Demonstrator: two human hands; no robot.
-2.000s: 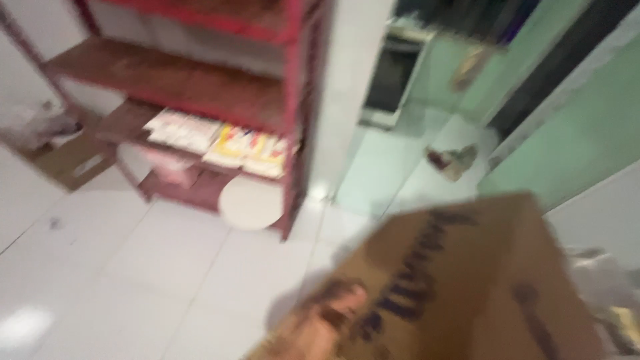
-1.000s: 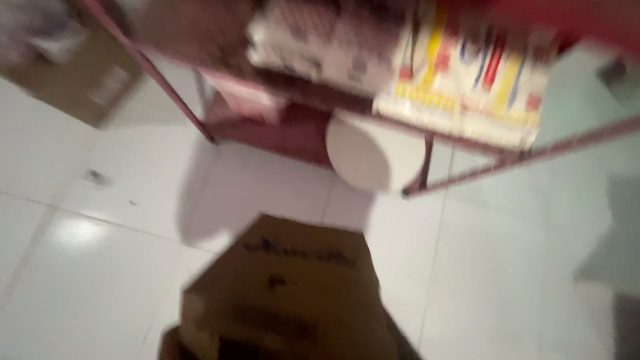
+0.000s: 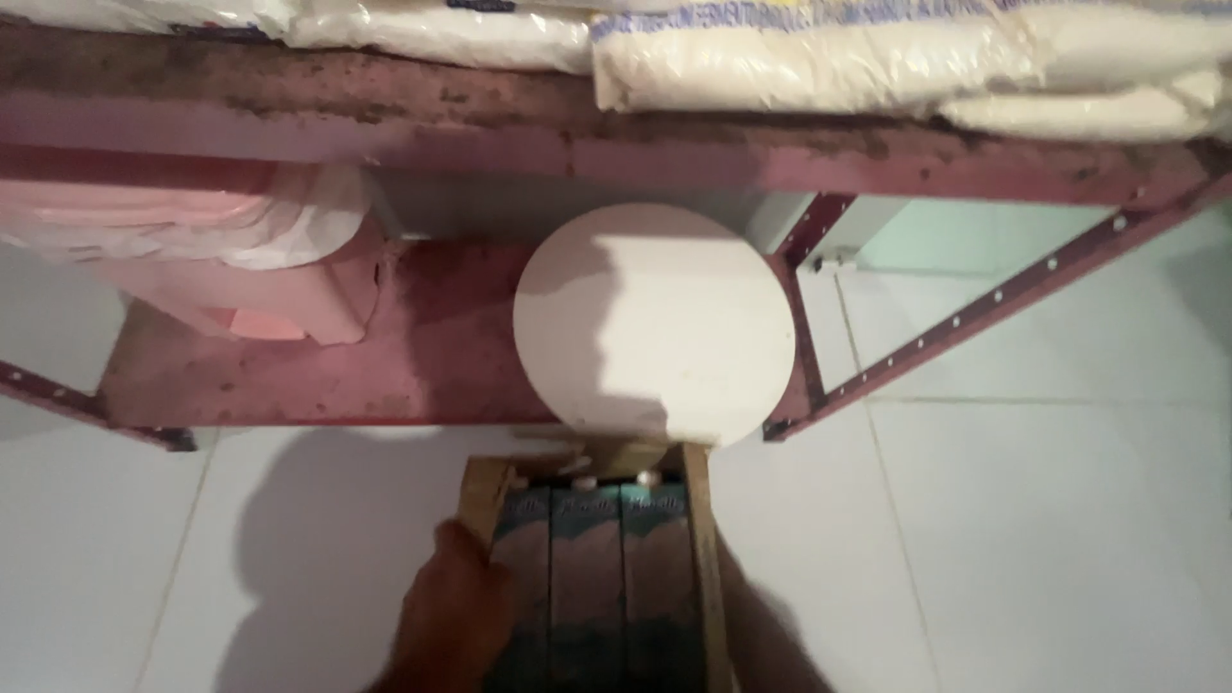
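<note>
My left hand (image 3: 460,597) grips the left wall of an open cardboard box (image 3: 708,577) at the bottom middle of the view. Inside the box stand several teal and pink cartons (image 3: 585,577) in a row, with pale caps at their far ends. Along the box's right side shows my right hand or forearm (image 3: 765,626), dark and partly hidden, so its fingers cannot be made out. The far end of the box is close to the lower edge of a round white disc (image 3: 664,318), which leans at the right part of a low red shelf.
A red metal shelf (image 3: 462,366) spans the view. Pink plastic stools or a similar item (image 3: 289,279) stand on its low board at left. White plastic packages (image 3: 818,67) lie on the board above. Perforated uprights (image 3: 962,313) reach the white tiled floor (image 3: 1020,520).
The view has moved in closer to the low shelf. The box showed its closed-looking, written-on side before; now its open top and the cartons inside show.
</note>
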